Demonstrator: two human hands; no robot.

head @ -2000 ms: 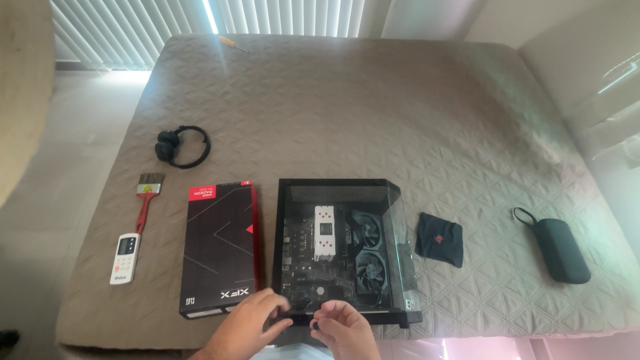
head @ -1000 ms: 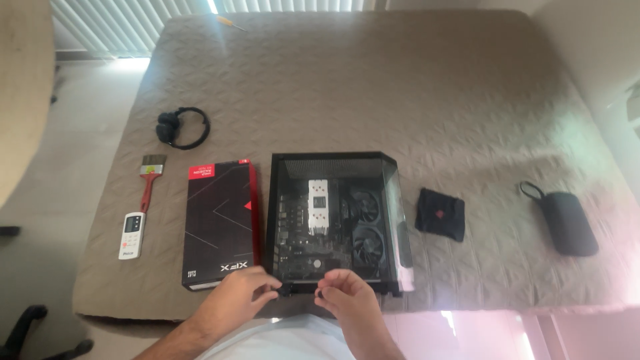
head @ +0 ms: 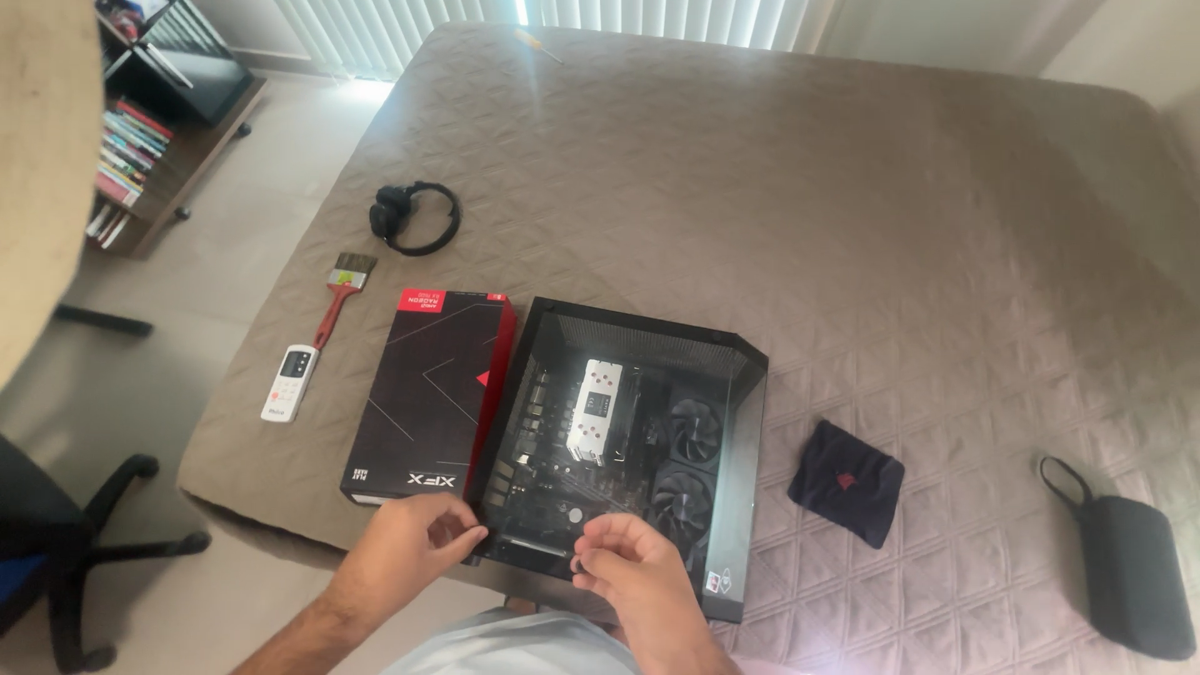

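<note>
A black computer case (head: 637,323) lies flat on the bed, and a CPU cooler (head: 594,403) and fans (head: 696,429) show through its glass side panel. At the case's near left corner is my left hand (head: 412,548), thumb and forefinger close together; whether anything is between them cannot be told. My right hand (head: 633,567) is over the near edge, pinching a small dark piece (head: 578,565) that looks like a thumbscrew. A black and red graphics card box (head: 431,389) lies just left of the case.
On the bed are headphones (head: 412,217), a paintbrush (head: 337,300), a white remote control (head: 290,382), a screwdriver (head: 536,44), a dark cloth pouch (head: 847,483) and a black zip case (head: 1134,577). An office chair (head: 70,544) and a bookshelf (head: 178,141) stand at left.
The view has shifted and turned, bringing the bookshelf and more of the chair into sight. Both hands remain at the near edge of the computer case.
</note>
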